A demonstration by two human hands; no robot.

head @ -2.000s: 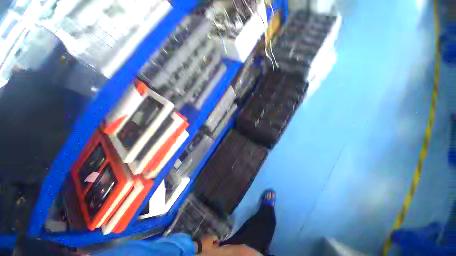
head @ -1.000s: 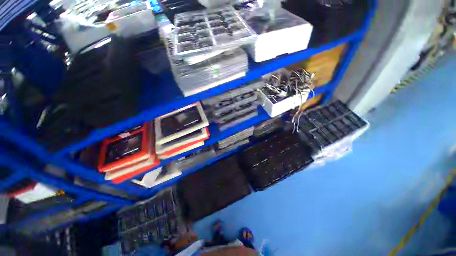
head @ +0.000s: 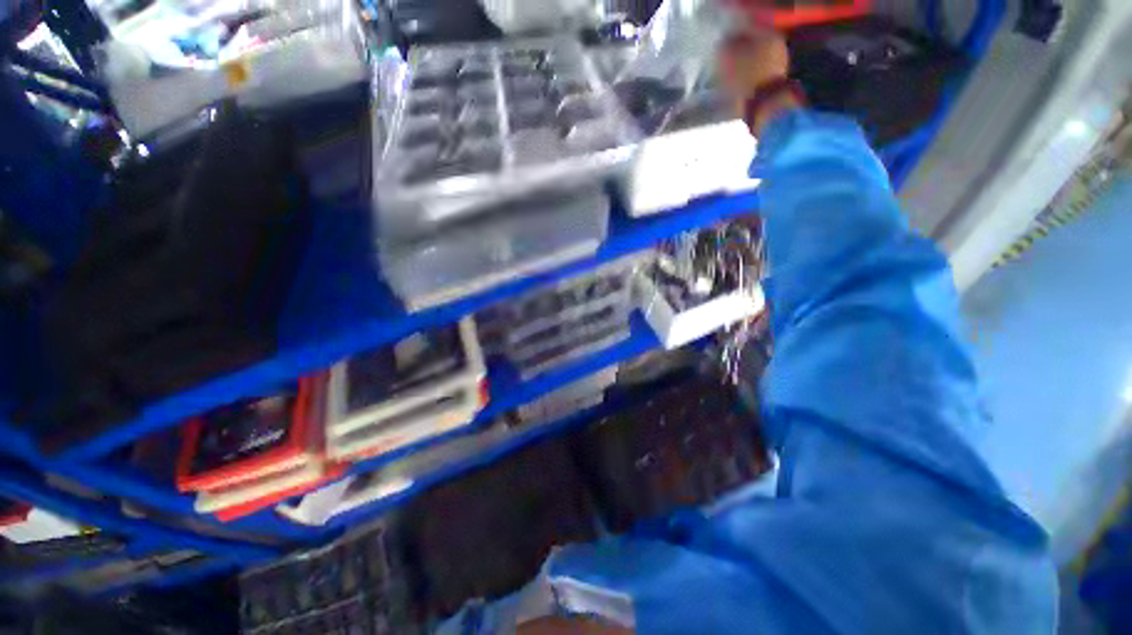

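My right hand [head: 751, 65], blurred, reaches over the upper shelf at the end of a blue sleeve, with a dark band at the wrist. It is beside shiny clear plastic [head: 680, 50] above a white foam box [head: 689, 168], near a red item [head: 813, 14] at the top edge. Its fingers are too blurred to tell whether they hold anything. A bit of skin at a pale cuff [head: 590, 599] shows at the bottom edge, cut off; I cannot tell whether it is my left hand. A clear compartment tray [head: 497, 112] lies on a stack left of the box.
Blue shelf beams [head: 279, 372] cross the view. Red and white flat boxes [head: 248, 440] and a low white box with thin wires [head: 695, 320] are on the lower shelf. Black trays [head: 670, 453] stand below. A light-blue floor [head: 1068, 323] shows at the right.
My right arm has come into view and reached up over the upper shelf, covering part of the lower trays and floor. The view has moved closer to the upper shelf.
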